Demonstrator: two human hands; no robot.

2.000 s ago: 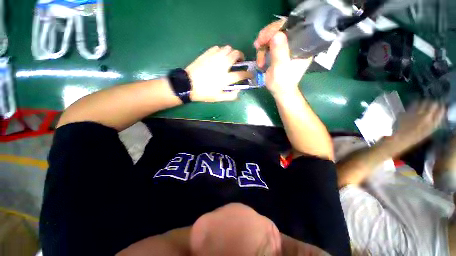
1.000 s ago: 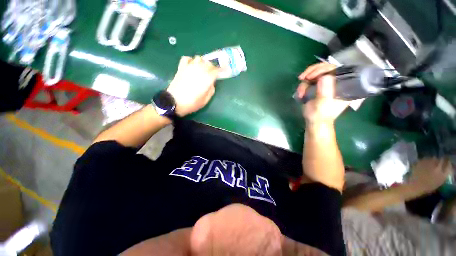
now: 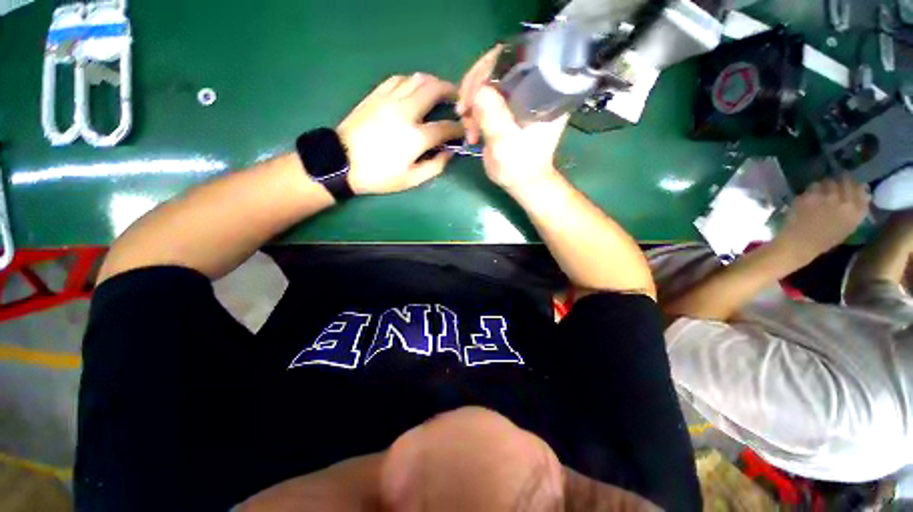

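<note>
My left hand [image 3: 395,140], with a black watch on the wrist, is at the bench with its fingers curled on a small silver loop-shaped metal part [image 3: 464,150]. Most of the part is hidden under the fingers. My right hand [image 3: 516,140] grips a grey-black electric screwdriver [image 3: 549,78] close beside my left fingers. The screwdriver's tip and any screw are hidden between the hands.
Two silver loops with a blue-and-white end [image 3: 88,75] lie at the left on the green bench [image 3: 270,50]. A pale ring [image 3: 206,96] lies nearby. At right are a metal feeder [image 3: 606,110], a black fan [image 3: 739,90], a white packet [image 3: 743,208] and another person's hand [image 3: 823,215].
My right hand and the screwdriver have come left to my left hand, which was apart from them one second ago. The part, visible then, is now mostly covered. The view has also shifted.
</note>
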